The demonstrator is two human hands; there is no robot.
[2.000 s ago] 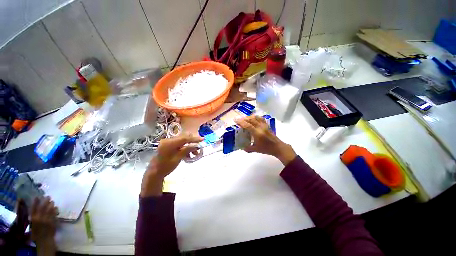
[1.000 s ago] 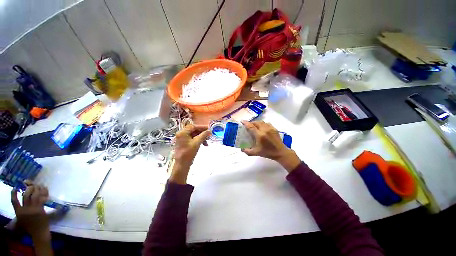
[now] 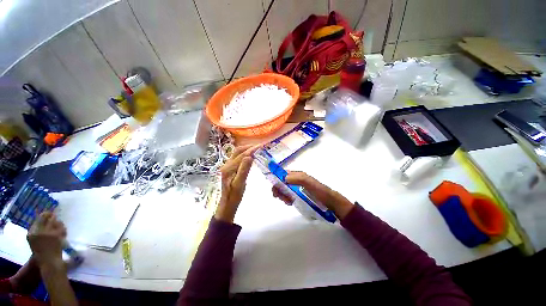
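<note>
My right hand (image 3: pixel 308 190) grips a blue-and-white retail package (image 3: pixel 293 186), tilted edge-on above the table. My left hand (image 3: pixel 236 176) is upright at the package's upper left end, its fingers close together against or beside that end. Whether it grips anything is hidden. Another flat blue-and-white package (image 3: pixel 296 141) lies on the table just behind. A loose tangle of white cables (image 3: pixel 167 170) lies to the left of my left hand.
An orange basket (image 3: pixel 254 129) of small white strips stands behind. To the right are a bagged white box (image 3: pixel 353 122), a black open box (image 3: pixel 421 132) and an orange-and-blue ring (image 3: pixel 467 213). Another person's hands (image 3: pixel 48 239) work at the far left beside a white sheet (image 3: pixel 102 215).
The package has turned from facing me to a steep edge-on tilt. My left hand has moved up against its end. The round cable coil seen beside the package no longer shows.
</note>
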